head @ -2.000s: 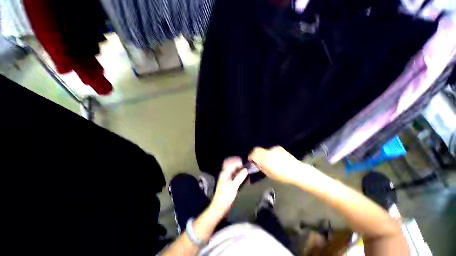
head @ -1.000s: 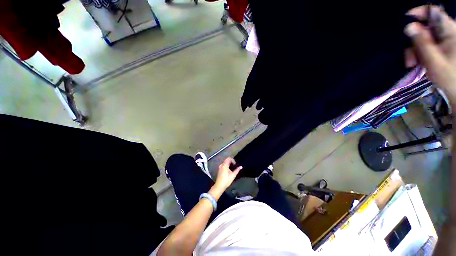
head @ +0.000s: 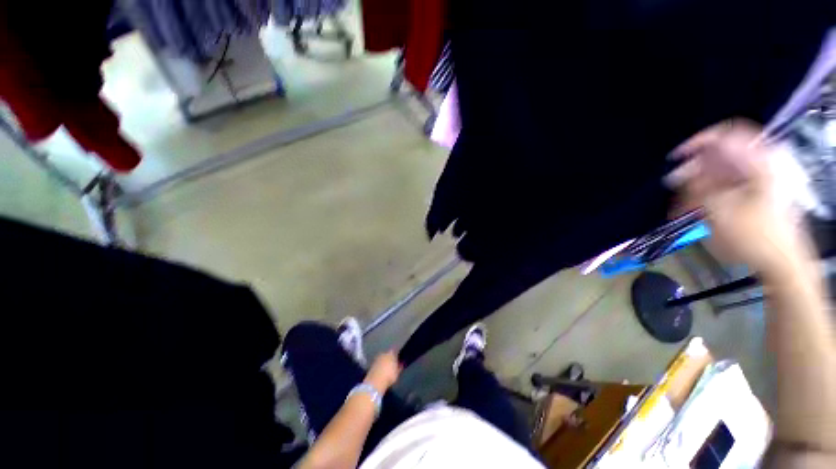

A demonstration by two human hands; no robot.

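Black trousers point(head: 568, 119) hang in front of me at upper centre and right. One leg is drawn down and towards me to a narrow end. My left hand point(head: 383, 369) is closed on that lower end, near my knees. My right hand point(head: 729, 179) is raised at the right, in front of the trousers' right side. It is blurred, and I cannot tell whether it holds anything or touches the fabric. More black garments point(head: 128, 357) hang at the left.
Red garments point(head: 101, 137) hang on a rack at upper left, with striped ones point(head: 206, 23) behind. A metal floor bar point(head: 266, 142) crosses the floor. At right are a round black stand base point(head: 662, 307), an open carton point(head: 596, 426) and a dark rectangular object point(head: 713, 446) on white packages.
Both hands were together at the hem two seconds ago, then parted. Since one second ago, my right hand has moved left and down, and my left hand has moved lower with the trouser leg.
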